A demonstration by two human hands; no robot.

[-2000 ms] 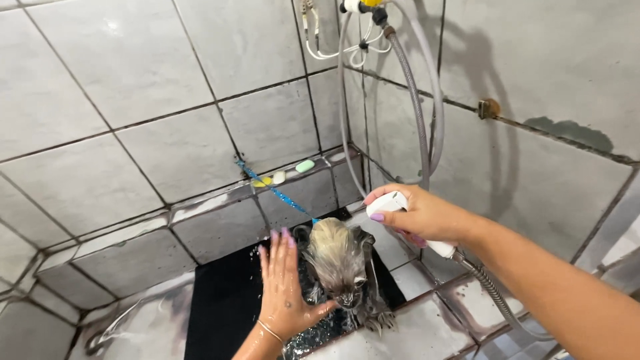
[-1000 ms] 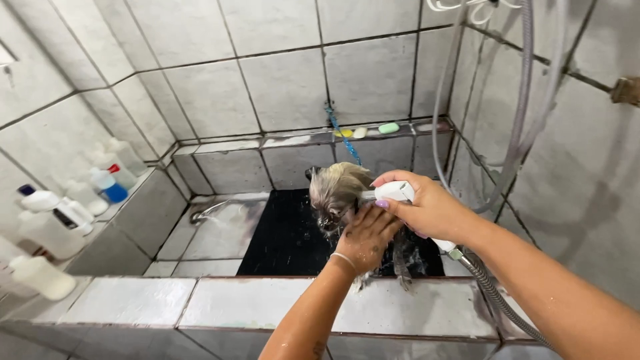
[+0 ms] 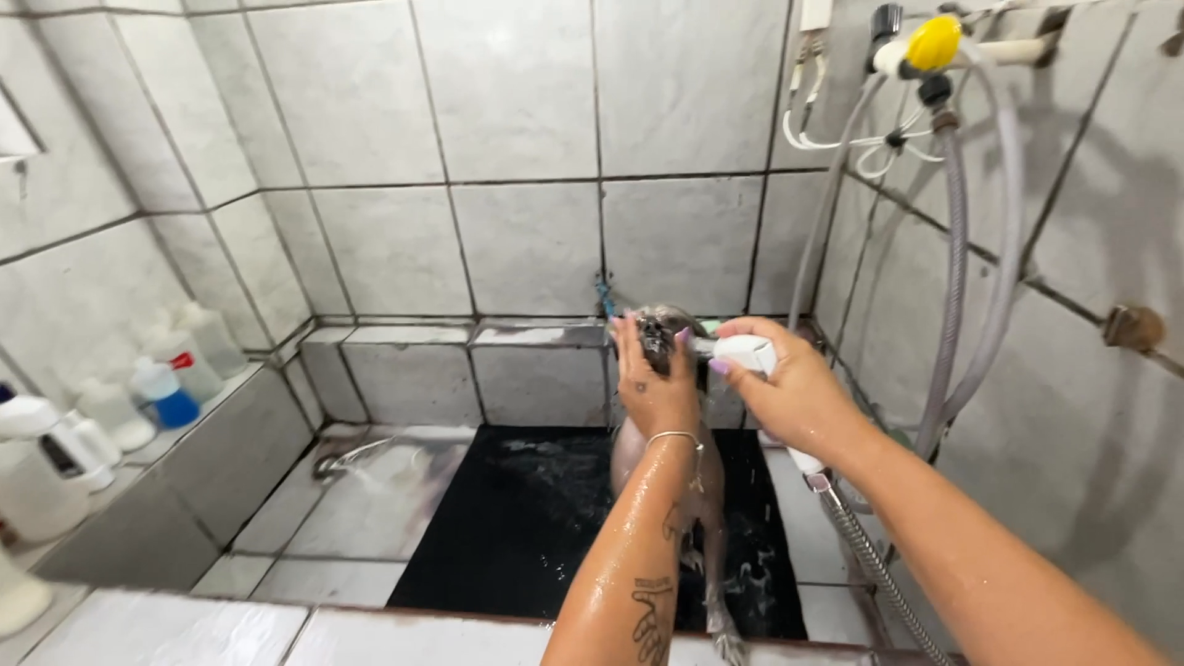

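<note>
A wet dog [image 3: 708,499] stands upright on a black mat [image 3: 518,518] in the tiled tub, its muzzle turned up toward me. Around its face and chin is my left hand [image 3: 657,379], thumb and fingers spread on either side of the muzzle. My right hand [image 3: 800,388] grips a white shower handle [image 3: 747,353], its head close to the right side of the dog's face, with water coming out. A metal hose [image 3: 874,555] runs down from the handle. Behind the dog, a blue leash [image 3: 604,298] reaches the back wall.
Several bottles stand on the left ledge [image 3: 236,388], one holding blue liquid [image 3: 166,396]. A drain [image 3: 326,466] lies at the tub floor's left. Grey hoses [image 3: 957,250] hang from a yellow-handled valve [image 3: 934,42] at the right. The tub's front rim [image 3: 416,638] is nearest me.
The dog now stands taller with its muzzle up; a second ago its head was lower and turned left. My left hand has moved from its head and neck to around its muzzle. The view has shifted.
</note>
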